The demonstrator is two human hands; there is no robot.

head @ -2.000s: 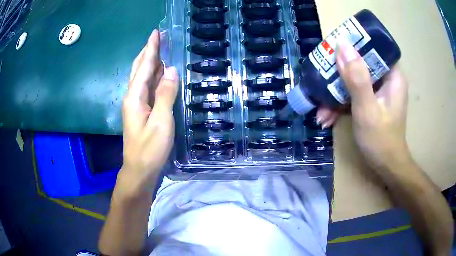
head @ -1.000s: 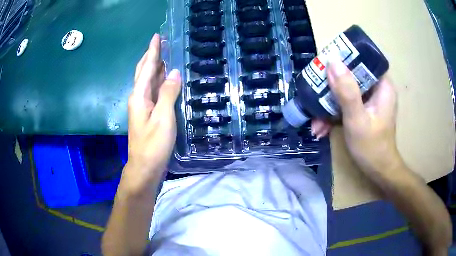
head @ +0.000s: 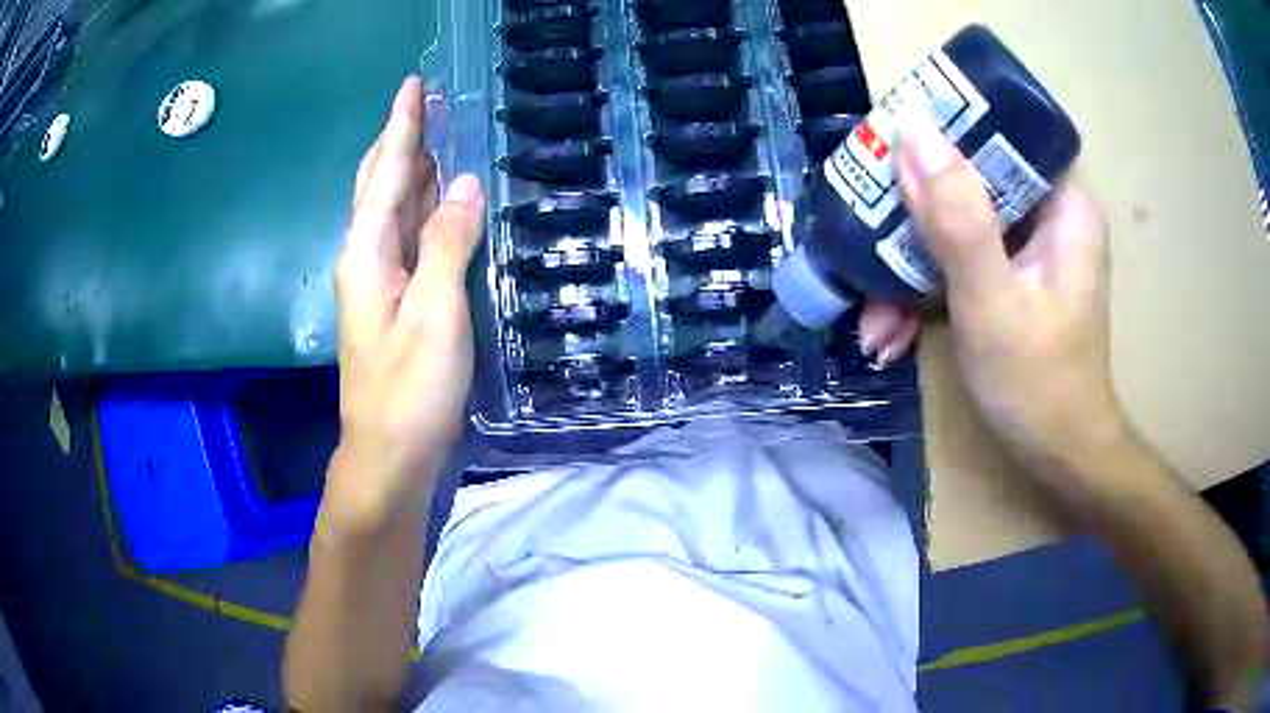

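A clear blister tray (head: pixel 634 300) holds columns of black round parts (head: pixel 557 160) standing on edge. My right hand (head: pixel 1024 320) grips a black adhesive bottle (head: pixel 1010 105) with a white label and red patch, tilted down to the left. Its pale blue-grey collar (head: pixel 809 288) is over the tray, with the narrow tip near the lower end of the middle column. My left hand (head: pixel 404 307) lies along the tray's left edge, thumb at its rim and fingers apart. Whether it presses on the tray is hard to tell.
A tan cardboard sheet (head: pixel 1184 251) lies right of the tray, under my right hand. Two white round discs (head: pixel 185 107) lie on the green mat (head: pixel 181 237). A blue plastic stool or crate (head: pixel 160 481) stands below the bench edge at lower left. My light-clothed lap is below the tray.
The tray's lower edge sits higher in the picture than two seconds ago. The bottle, still in my right hand, and my left hand are slightly further left in view.
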